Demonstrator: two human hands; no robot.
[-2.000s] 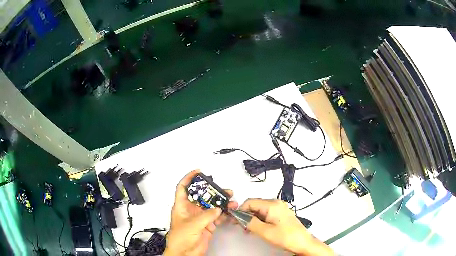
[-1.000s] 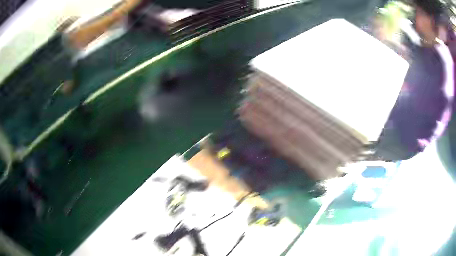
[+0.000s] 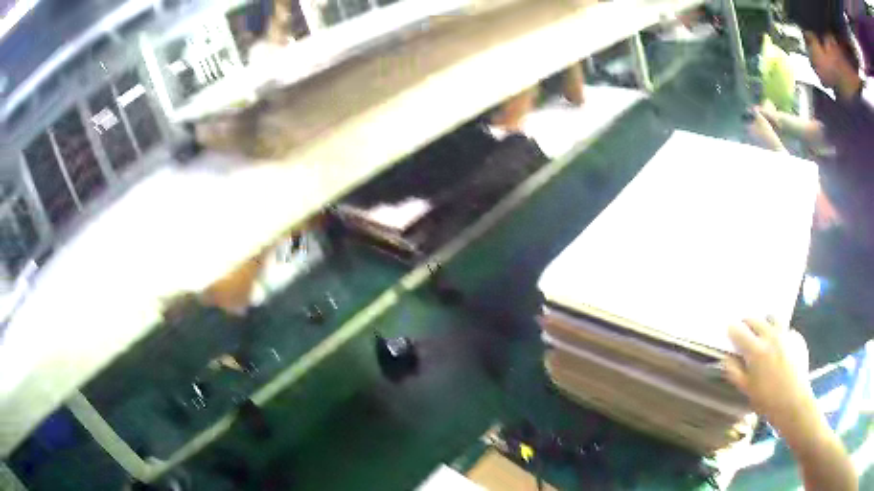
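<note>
A thick stack of boards with tan and dark layered edges and a white top sheet stands at the right. My right hand reaches in from the lower right edge and grips the stack's near right corner at the top; blur hides how many layers it holds. My left hand is out of the picture.
The white work board and tan cardboard are cut off at the bottom edge. A small black part lies on the green bench. A pale overhead shelf crosses the upper left. A person in dark clothing is behind the stack.
The view has swung up and right, away from the work board. My hands with the open adapter and grey tool have left the view. My right hand is now at the stack's corner.
</note>
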